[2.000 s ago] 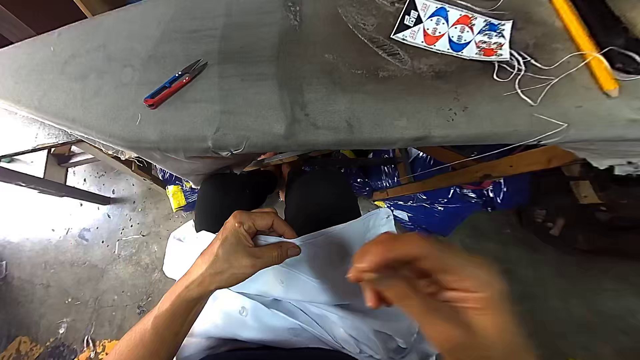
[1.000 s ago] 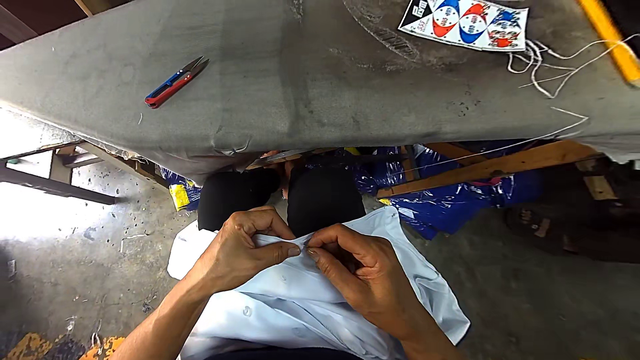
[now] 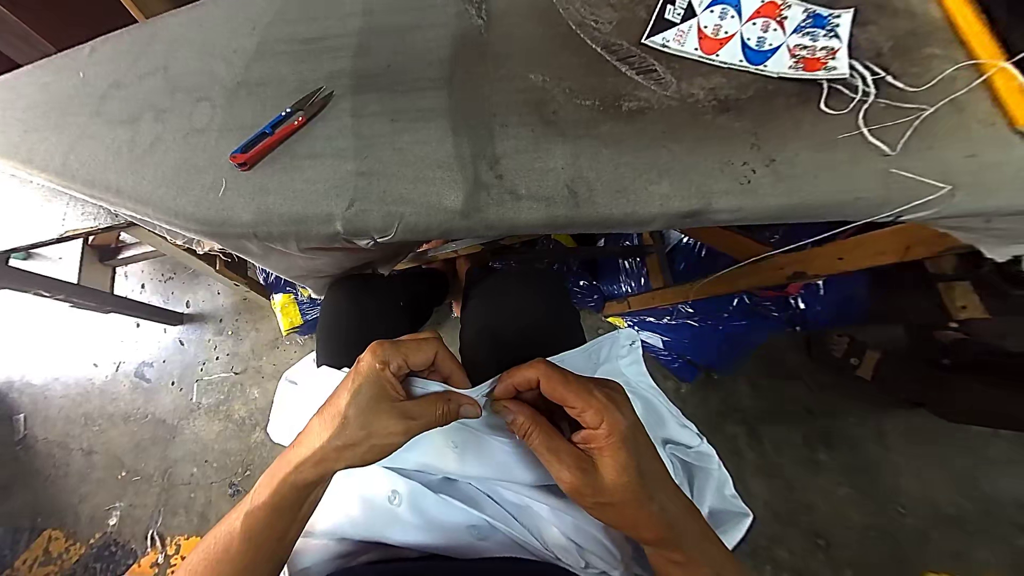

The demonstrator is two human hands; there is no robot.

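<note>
A light-blue buttoned garment [image 3: 512, 500] lies across my lap, with small round buttons on its cloth. My left hand [image 3: 400, 400] pinches the garment's edge between thumb and fingers. Right beside it, my right hand [image 3: 572, 432] has thumb and index fingertips pressed together at the same edge; whether they hold something small, such as a needle, is too small to tell. Thread snips [image 3: 280, 132] with blue and red handles rest on the cloth-covered table ahead, to the left.
The grey cloth-covered table [image 3: 400, 144] spans the view ahead. On its right are a printed card [image 3: 748, 36], loose white thread [image 3: 868, 120] and a yellow stick-like object [image 3: 988, 64]. Below are a wooden brace [image 3: 808, 268] and blue plastic-wrapped bundles [image 3: 712, 328].
My right hand, blurred and away from my left two seconds back, has come in to the garment's edge beside it and stays there. My left hand keeps its pinch.
</note>
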